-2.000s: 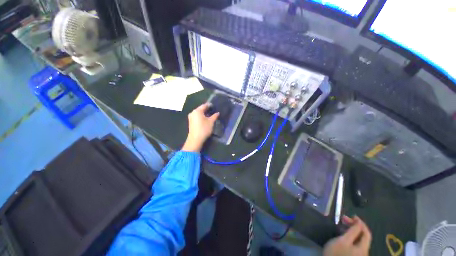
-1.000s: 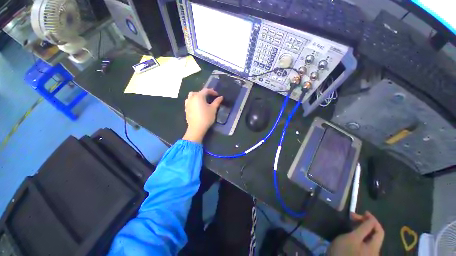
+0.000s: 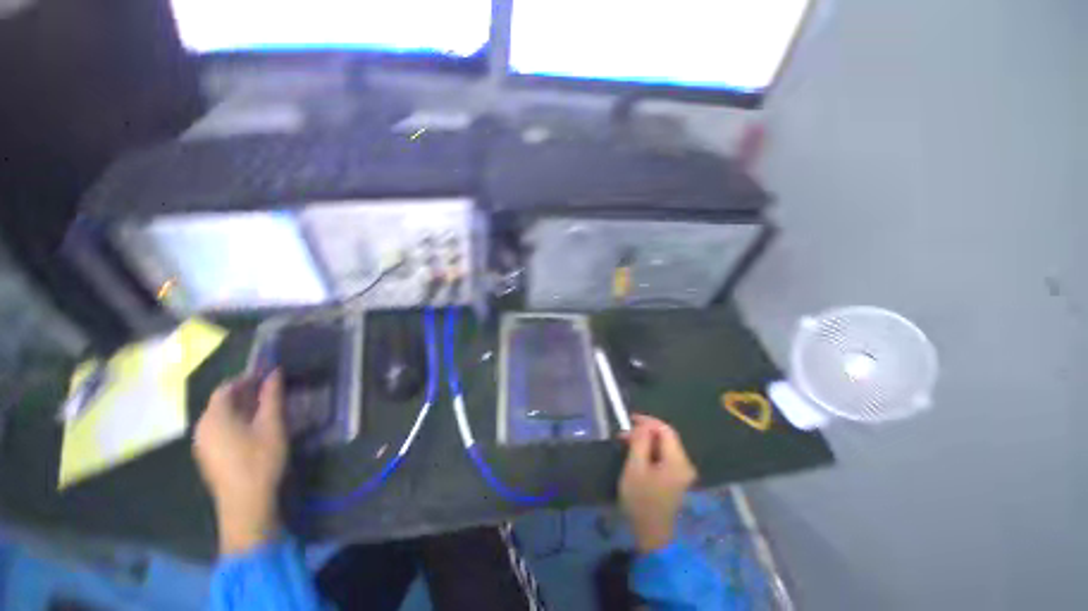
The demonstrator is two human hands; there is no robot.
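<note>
The frame is blurred. My left hand [image 3: 245, 448] is at the left edge of the left test pad [image 3: 353, 388], thumb and fingers over a dark phone [image 3: 313, 372] lying there; whether it grips the phone is unclear. My right hand [image 3: 655, 471] is at the bench front, right of the right test pad [image 3: 507, 388]. Its fingertips are at the lower end of a thin white stick [image 3: 612, 388]; a firm hold cannot be made out. A dark phone [image 3: 551, 376] lies on the right pad.
Blue cables [image 3: 463, 418] curve from the tester [image 3: 394, 245] toward the pads. A mouse [image 3: 399, 372] is between the pads. Yellow and white papers [image 3: 137, 406] lie left. A yellow heart-shaped loop [image 3: 748, 409] and a white fan [image 3: 861, 364] are right. Two monitors [image 3: 656, 42] stand behind.
The view has swung right and levelled, showing both monitors and the whole right fan; the black trays are out of view. Both hands remain beside the same pads.
</note>
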